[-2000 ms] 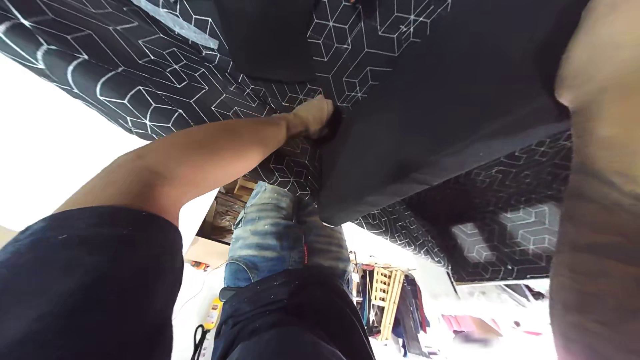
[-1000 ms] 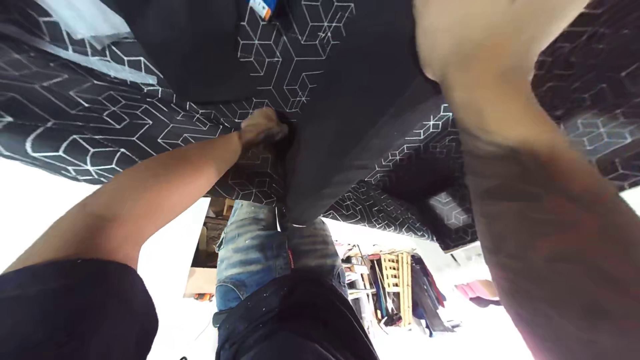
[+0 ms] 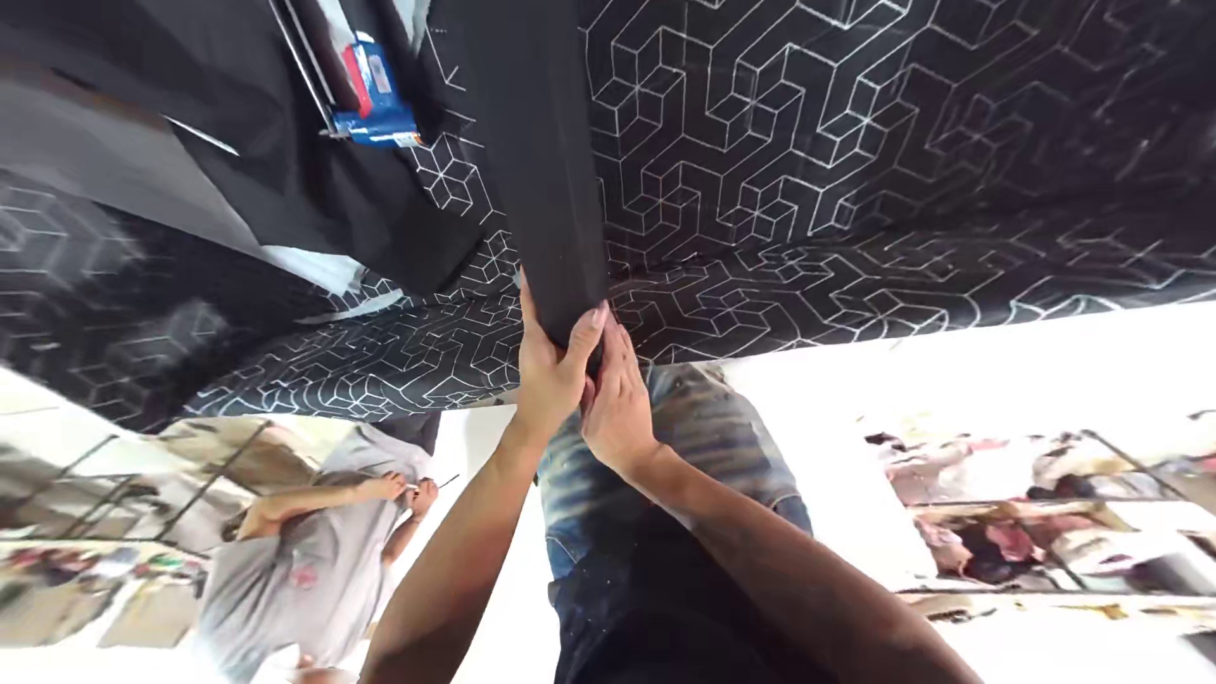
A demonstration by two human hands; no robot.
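Note:
A long strip of plain black fabric (image 3: 541, 161), narrow and flat, runs down across black cloth with a white geometric line pattern (image 3: 760, 123). At its lower end both hands meet. My left hand (image 3: 554, 366) grips the strip's left edge, thumb on top. My right hand (image 3: 617, 389) lies along the right edge with its fingers straight and close together, touching the left thumb. Whether the strip is folded or wraps something stiff, I cannot tell. A blue and red hand tool (image 3: 380, 104), perhaps a staple gun, rests on dark fabric at the upper left.
Loose plain black fabric (image 3: 313, 190) lies left of the strip. A co-worker in a grey shirt (image 3: 304, 560) is at the lower left, hands raised together. Shelves with piled cloth (image 3: 1026, 541) stand at the right. The patterned cloth's edge hangs close to my legs.
My right hand has come from the upper right down beside my left hand at the strip's end. The plain black piece looks narrower than before. The view has shifted, bringing in the co-worker.

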